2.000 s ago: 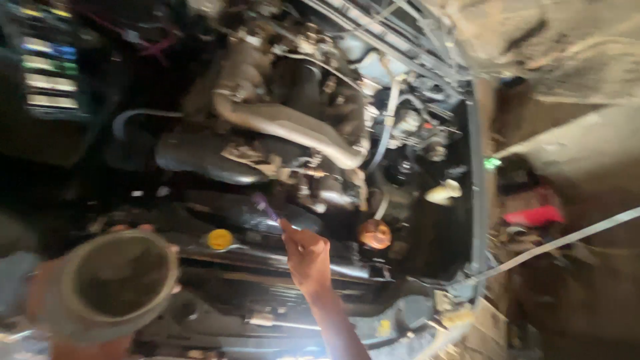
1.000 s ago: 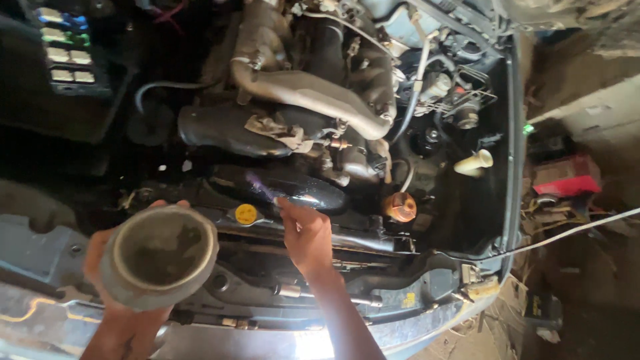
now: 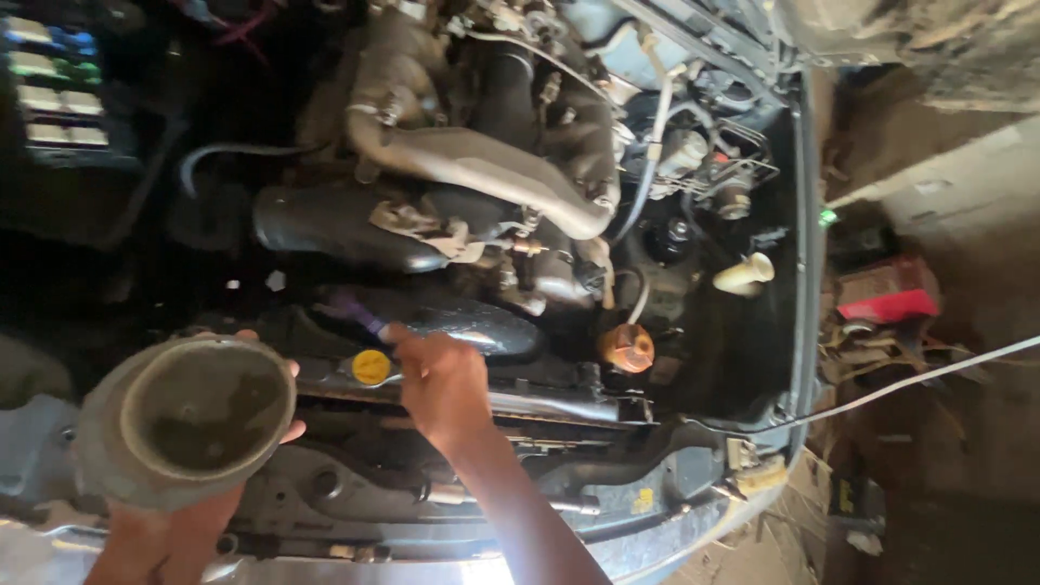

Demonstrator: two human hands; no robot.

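My left hand point(image 3: 175, 520) holds a round grey bowl point(image 3: 106, 422) with cloudy liquid in it, over the front edge of an open engine bay. In my right hand point(image 3: 447, 390) is a small purple brush point(image 3: 357, 315), blurred, its far end against or just above a black plastic duct point(image 3: 479, 321); contact cannot be told. A yellow cap point(image 3: 371, 367) lies just left of the right hand's fingers. Behind the duct runs a metal intake pipe point(image 3: 487, 175) of the engine. An orange-brown cap point(image 3: 628, 348) with a hose is to the right of the hand.
A cream-coloured plastic neck point(image 3: 743, 275) stands up at the right of the bay. Rows of relays point(image 3: 65, 101) are at the far left. A support rod point(image 3: 918, 382) crosses the right fender edge. A red box point(image 3: 887, 292) and debris lie on the ground beyond.
The purple brush has shifted between frames along the black duct, together with my right hand. The bowl stays in my left hand and now appears more tilted.
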